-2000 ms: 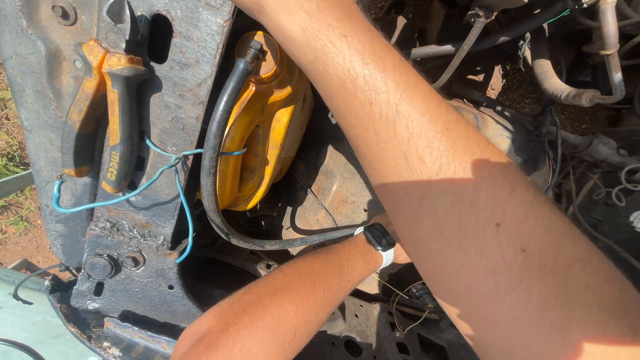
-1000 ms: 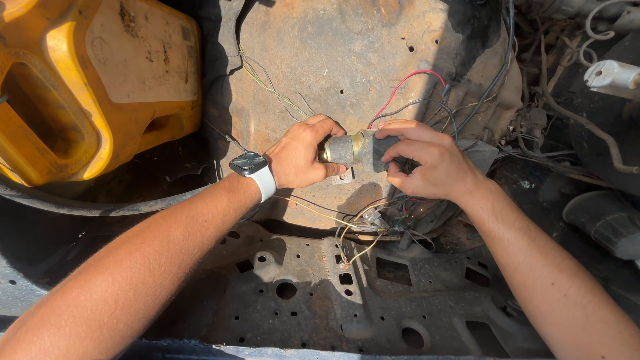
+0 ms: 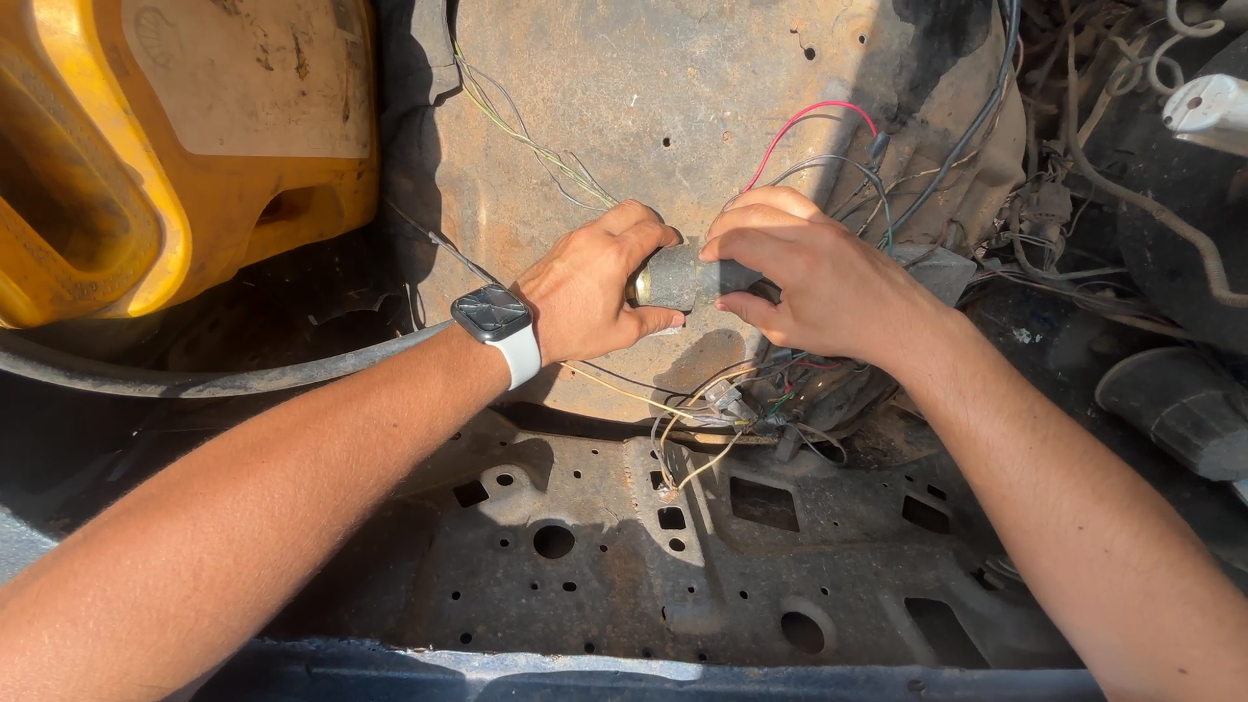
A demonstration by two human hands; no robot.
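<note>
A short grey cylindrical part (image 3: 673, 277), with a brass-coloured rim at its left end, lies between my two hands over the rusty inner body panel (image 3: 643, 127). My left hand (image 3: 595, 283), with a watch at the wrist, grips its left part between thumb and fingers. The thumb and fingertips of my right hand (image 3: 809, 273) are closed on the darker right part (image 3: 726, 278). My fingers hide part of both pieces. A red wire (image 3: 814, 105) arches up behind my right hand. Several thin wires with a connector (image 3: 723, 398) lie just below the hands.
A yellow plastic jerrycan (image 3: 253, 185) stands at the upper left, with a black hose (image 3: 195, 380) curving below it. Perforated sheet metal (image 3: 604, 595) and a blue body edge (image 3: 468, 673) cross the bottom. Tangled wiring (image 3: 1053, 283) and a dark cylindrical part (image 3: 1175, 409) are on the right.
Two seconds ago the view lay further left, on pliers and a blue wire, with my forearms crossing. One second ago both hands held the cylindrical part; the right now sits slightly further from its brass-coloured middle.
</note>
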